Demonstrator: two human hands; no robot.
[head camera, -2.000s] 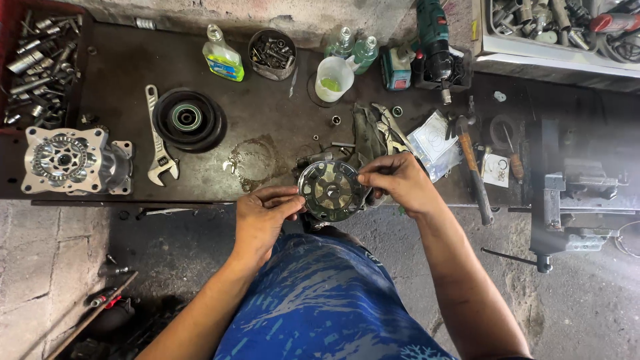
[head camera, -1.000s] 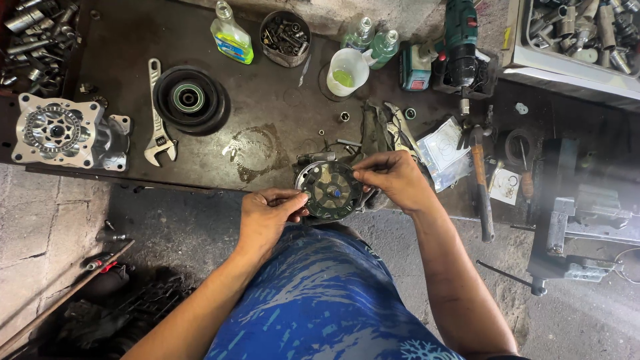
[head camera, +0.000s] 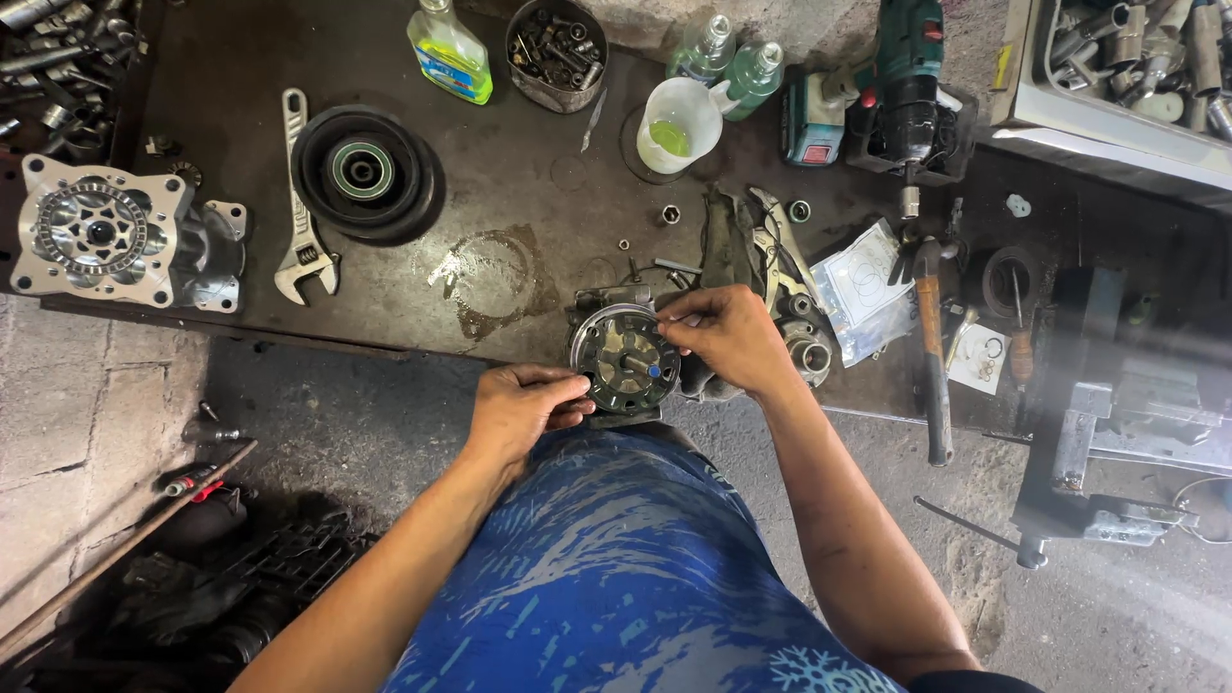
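A round dark metal plate (head camera: 630, 361) with slots round its rim lies over a metal housing (head camera: 599, 296) at the bench's front edge. A shaft with a blue tip sticks up through its middle. My left hand (head camera: 525, 409) pinches the plate's lower left rim between thumb and fingers. At the upper right rim, my right hand (head camera: 727, 337) has its fingertips closed on the plate. Right of it lie a dark rag (head camera: 727, 241), locking pliers (head camera: 780, 245) and a metal hub (head camera: 808, 356). A pale metal ring shows around the plate's upper left side.
On the metal bench (head camera: 385, 279) are a machined pump body (head camera: 101, 233), an adjustable wrench (head camera: 303, 212), a black pulley (head camera: 361, 168), a plastic jug (head camera: 679, 125), a can of bolts (head camera: 558, 53), a cordless impact wrench (head camera: 910, 87) and a hammer (head camera: 931, 356). A vise (head camera: 1083, 433) stands at right.
The shaft's blue tip now shows at the plate's right of centre; one second ago a blue spot showed nearer the middle. Both hands stay at the plate's rim.
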